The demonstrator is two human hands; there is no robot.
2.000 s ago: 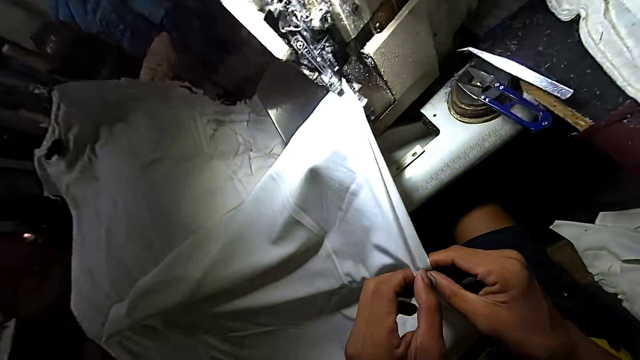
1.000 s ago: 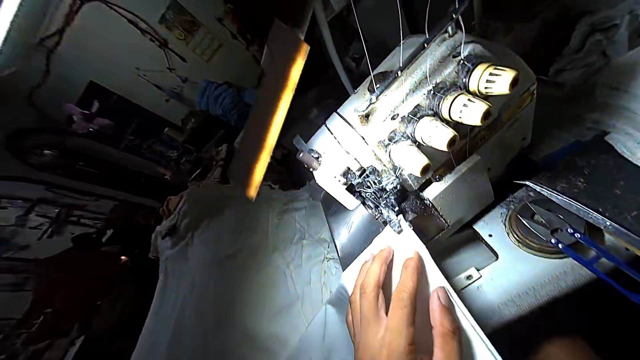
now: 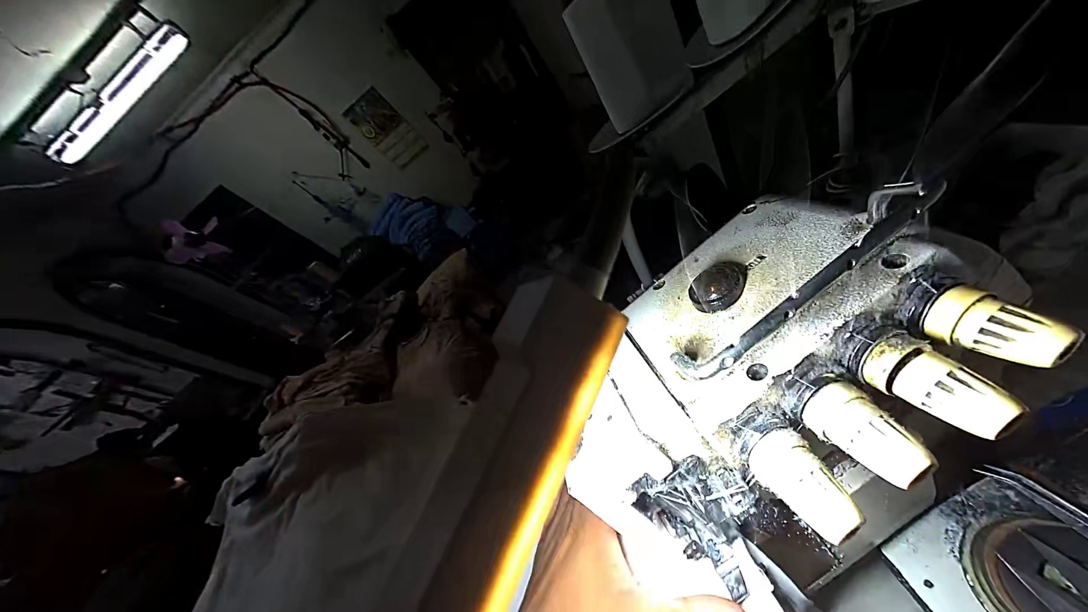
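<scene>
An overlock sewing machine (image 3: 765,255) fills the right half of the view, its cream tension knobs (image 3: 875,425) in a slanting row. Lint clings to the needle and presser-foot area (image 3: 697,510). One hand (image 3: 586,561), brightly lit, shows in part at the bottom edge just left of that area; its fingers are cut off, and which hand it is cannot be told. White fabric (image 3: 314,518) lies left of the machine, dim and partly hidden. No second hand shows.
An edge-lit bar (image 3: 552,459) stands close in front, hiding part of the fabric and hand. Crumpled brown cloth (image 3: 365,374) lies beyond the fabric. Thread snips (image 3: 1045,552) lie partly in view at the lower right. A tube light (image 3: 119,93) glows upper left.
Two seconds ago both hands pinched the fabric edge away from the machine; one second ago one hand lay flat on fabric by the presser foot. The view has swung up strongly.
</scene>
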